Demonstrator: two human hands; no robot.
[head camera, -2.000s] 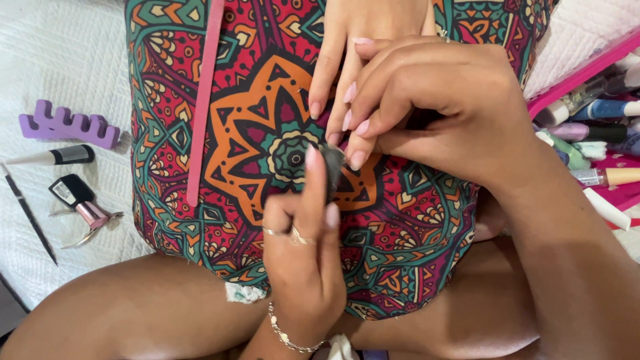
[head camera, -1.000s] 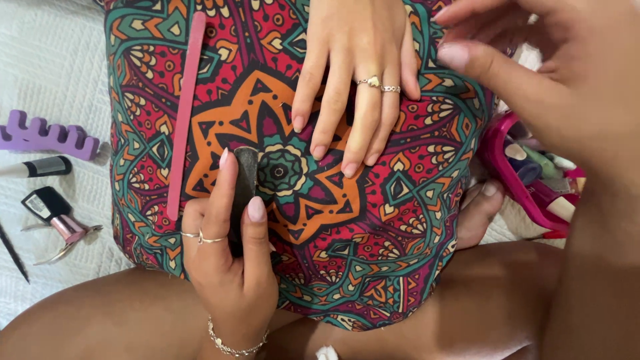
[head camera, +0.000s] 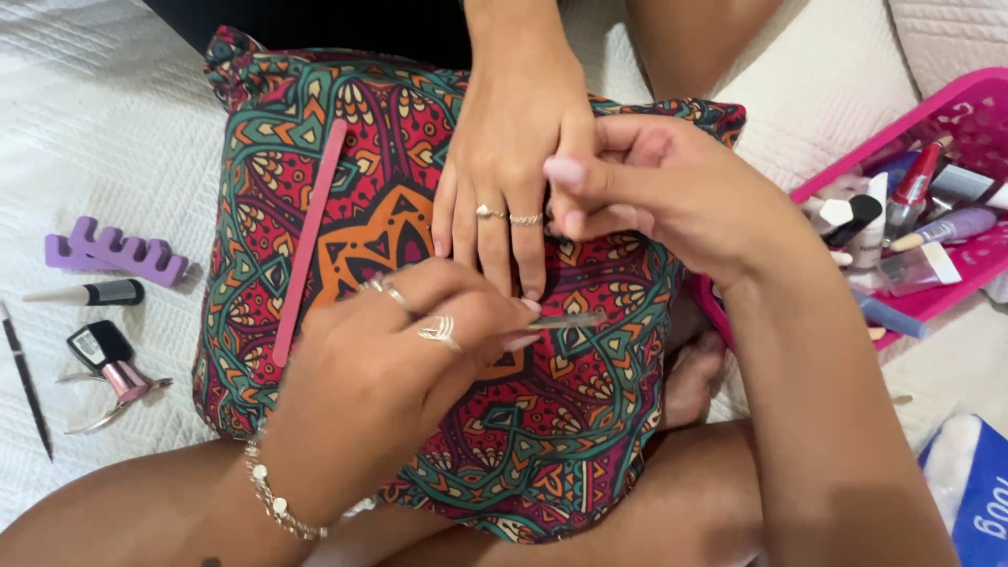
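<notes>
My left hand (head camera: 394, 346) is over the lower middle of the patterned cushion (head camera: 551, 465). It pinches a slim, blurred tool (head camera: 571, 320) whose pale end points right, just below another person's fingertips. That person's hand (head camera: 508, 165) lies palm down on the cushion, with rings on two fingers. At its thumb side, my right hand (head camera: 661, 189) is bent, its thumb and fingers overlapping the person's thumb. Whether my right fingers grip that thumb is hidden. A pink nail file (head camera: 311, 240) lies on the cushion, left of the person's hand.
On the white quilt (head camera: 102, 165) at left lie purple toe separators (head camera: 114, 250), a nail polish bottle (head camera: 110, 362) over metal nippers (head camera: 106, 419), a dark-capped brush (head camera: 114, 292) and a thin pen-like tool (head camera: 27, 386). A pink basket (head camera: 965, 287) of bottles stands right, above a blue packet (head camera: 984, 480).
My right hand has come back from the upper right to the person's hand. My left hand, which held a broad dark object, now shows a slim tool end. The view has shifted.
</notes>
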